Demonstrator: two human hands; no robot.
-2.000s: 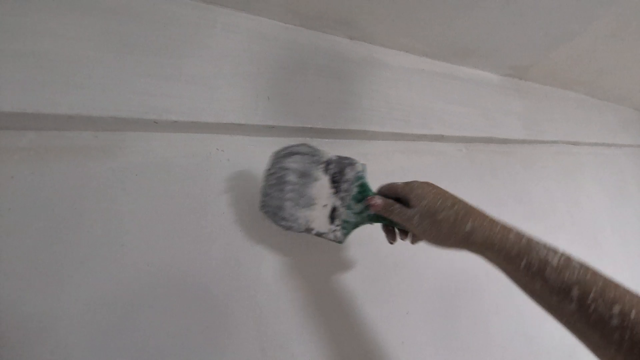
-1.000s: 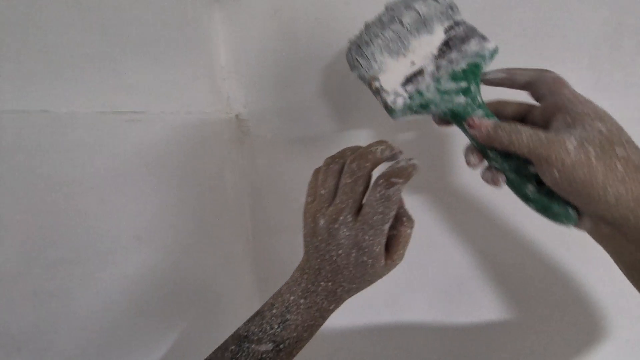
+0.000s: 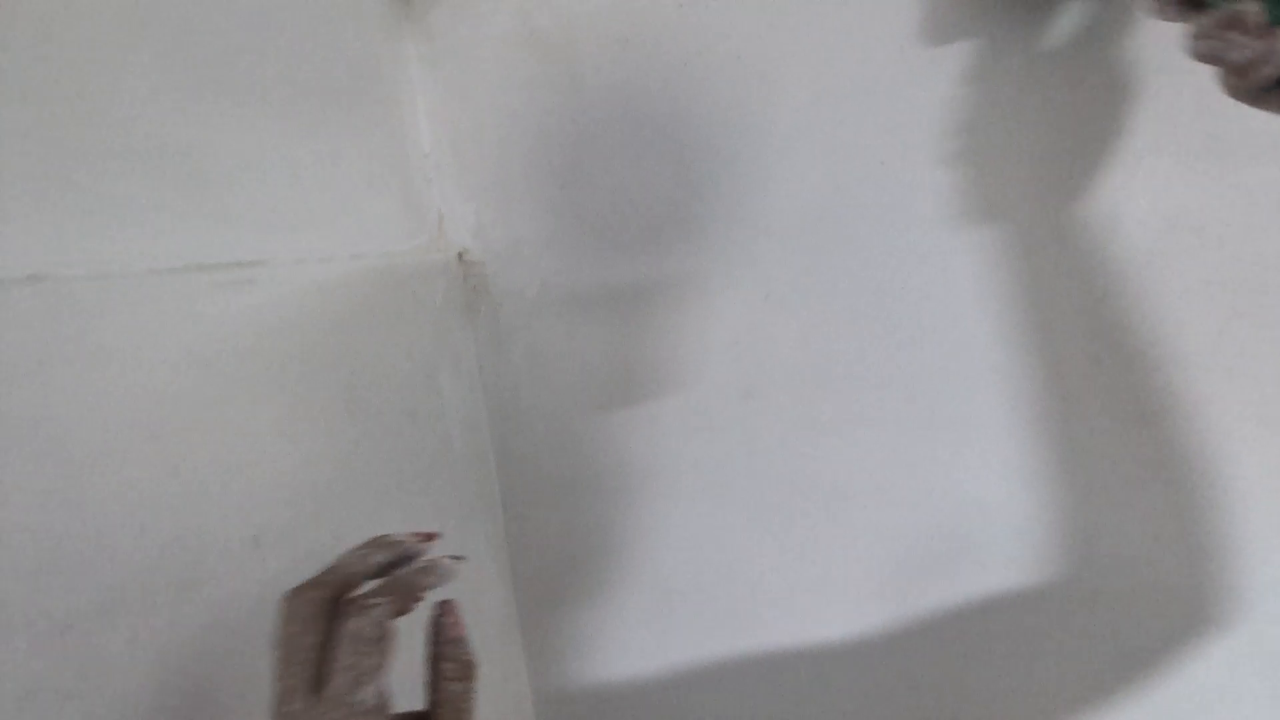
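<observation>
My left hand [image 3: 375,630] is at the lower left, specked with white, its fingers curled and apart with nothing between them. It is near the corner line of the white wall [image 3: 800,450]. At the top right edge only some fingers of my right hand [image 3: 1235,50] show, closed around a green handle [image 3: 1272,8], which is nearly all cut off by the frame. The brush head lies outside the view.
Two white wall faces meet at a vertical inner corner [image 3: 490,440]. A thin horizontal seam [image 3: 200,266] runs across the left face to a small rough spot at the corner. Shadows of a head and a raised arm fall on the right face.
The wide green-handled brush, in full view before, has gone out past the top right with my right hand. My left hand now appears lower and farther left than one second ago.
</observation>
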